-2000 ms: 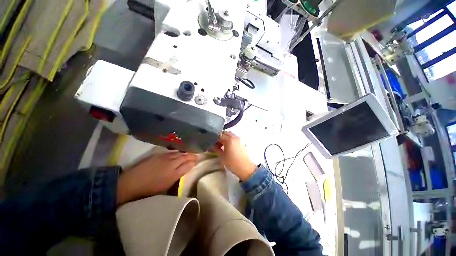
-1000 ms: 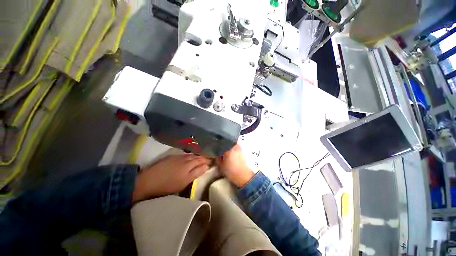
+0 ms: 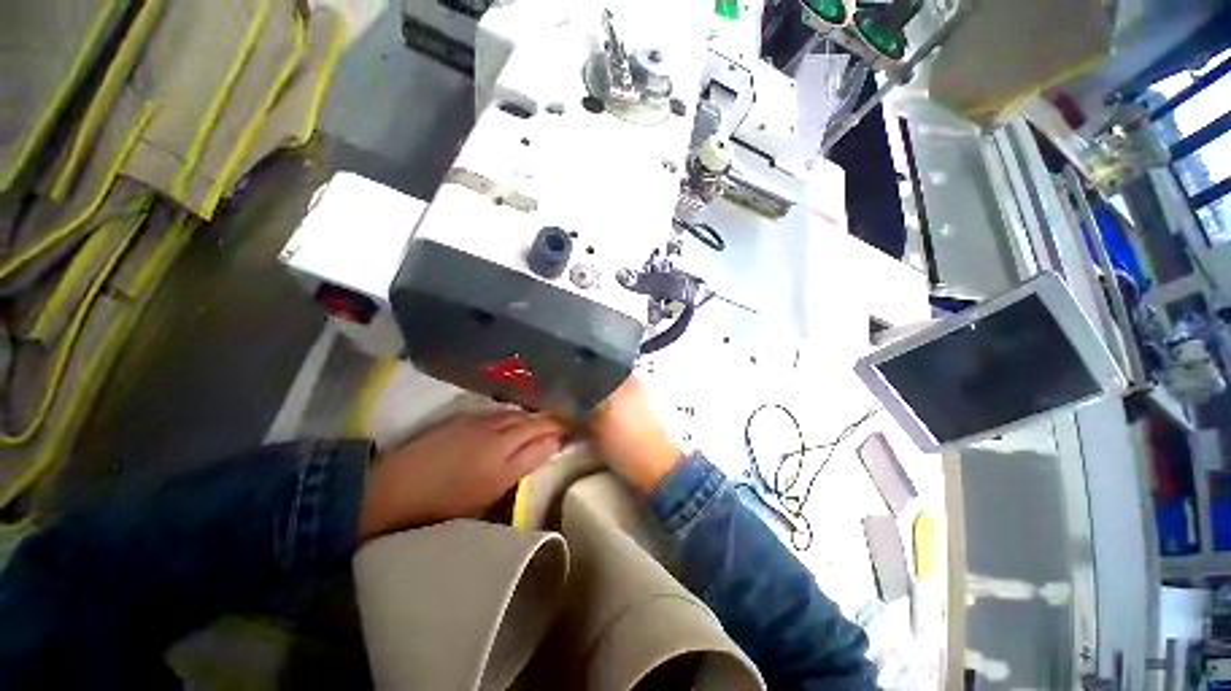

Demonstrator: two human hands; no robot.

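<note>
A beige garment piece (image 3: pixel 452 594) hangs over the front edge of the table in two open tubes, with a narrow yellow strip between my hands. My left hand (image 3: pixel 459 466) lies flat on the cloth, fingers pointing right, pressing it by the machine head. My right hand (image 3: pixel 632 429) is at the cloth beside the grey end cover; its fingertips are hidden under the cover, so its grip cannot be seen. The white sewing machine head (image 3: pixel 540 203) stands just beyond my hands. The needle area is hidden by the cover.
A beige bundle with yellow edges (image 3: pixel 162 149) lies at the left. A white box with a red switch (image 3: pixel 347 302) is left of the machine head. Black cord (image 3: pixel 790 466), grey strips (image 3: pixel 887 473) and a yellow piece (image 3: pixel 925 543) are at the right. A control screen (image 3: pixel 992 358) stands beyond them.
The view has shifted, so the machine sits farther right than two seconds ago. My right hand has moved slightly farther in under the cover. My left hand stays on the cloth.
</note>
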